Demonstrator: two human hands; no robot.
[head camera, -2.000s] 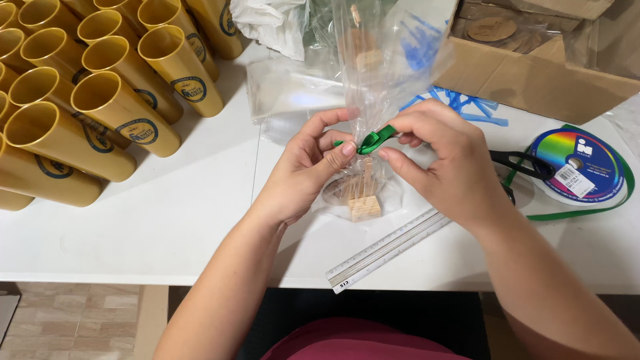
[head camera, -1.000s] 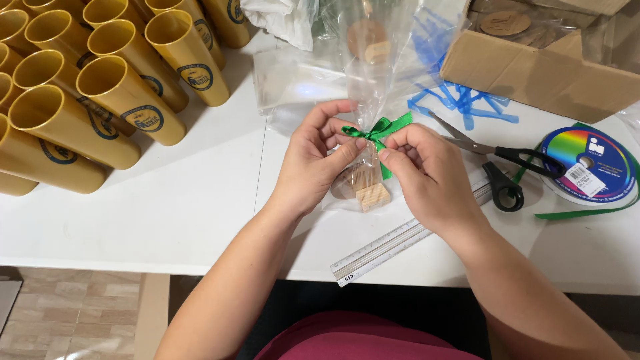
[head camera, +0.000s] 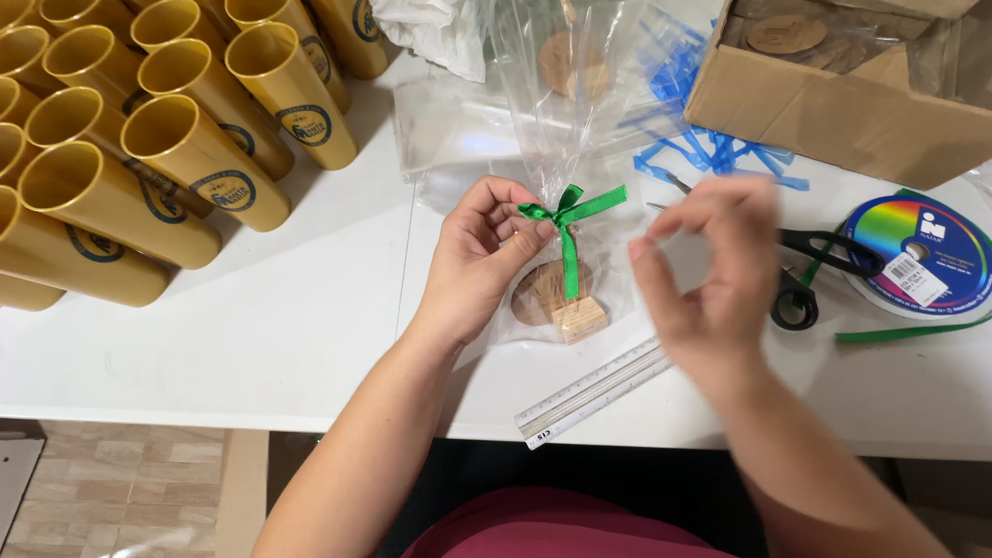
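Thumb and fingers of my left hand (head camera: 492, 260) pinch a green satin ribbon bow (head camera: 564, 213) at the gathered neck of a clear plastic bag (head camera: 535, 101). Inside the bag's lower part lie a round wooden disc (head camera: 535, 294) and a small wooden block (head camera: 580, 319); one ribbon tail hangs over them. Blurred by motion, my right hand (head camera: 709, 271) is off the bow to its right, thumb and forefinger curled toward each other, with nothing visible between them. Partly behind it are black-handled scissors (head camera: 825, 252). A clear ruler (head camera: 589, 394) lies below the bag.
Rows of gold cups (head camera: 205, 163) with round printed emblems stand at the left. A cardboard box (head camera: 837, 108) holding bagged wooden discs is at the upper right, beside blue ribbon pieces (head camera: 709, 151). A ribbon spool (head camera: 922, 248) lies at the right. Flat clear plastic bags (head camera: 457, 128) lie behind.
My right hand has let go of the ribbon and moved right. The green ribbon, bunched between both hands two seconds ago, now shows as a bow with spread tails. My left hand remains at the knot.
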